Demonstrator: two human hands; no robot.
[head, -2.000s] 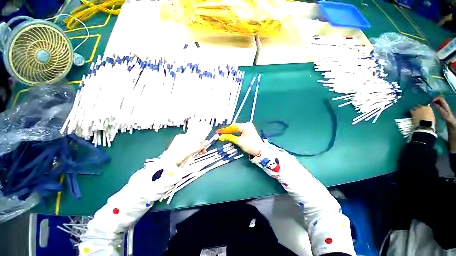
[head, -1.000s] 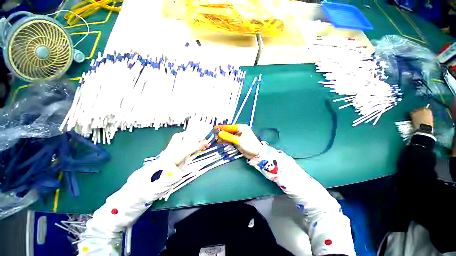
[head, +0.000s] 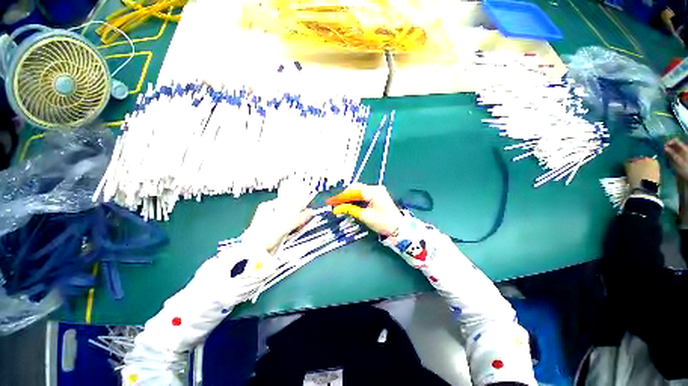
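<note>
My left hand and my right hand meet above a small loose fan of blue-banded white sticks near the table edge. My left hand holds a white stick whose end lies at my right fingertips. My right thumb and finger wear orange-yellow finger cots and pinch at that end; the exact grip is too small to tell. A long blue strip curls on the green mat right of my hands. Two separate banded sticks lie just beyond my right hand.
A dense banded stick stack lies at upper left, another stick pile at upper right. Blue strip stock and a desk fan are at left. A blue tray is top right. Another person's hands work at far right.
My hands stay almost in place, with small finger movements. The blue strip's curl has shifted slightly on the mat. The other person's hands have moved.
</note>
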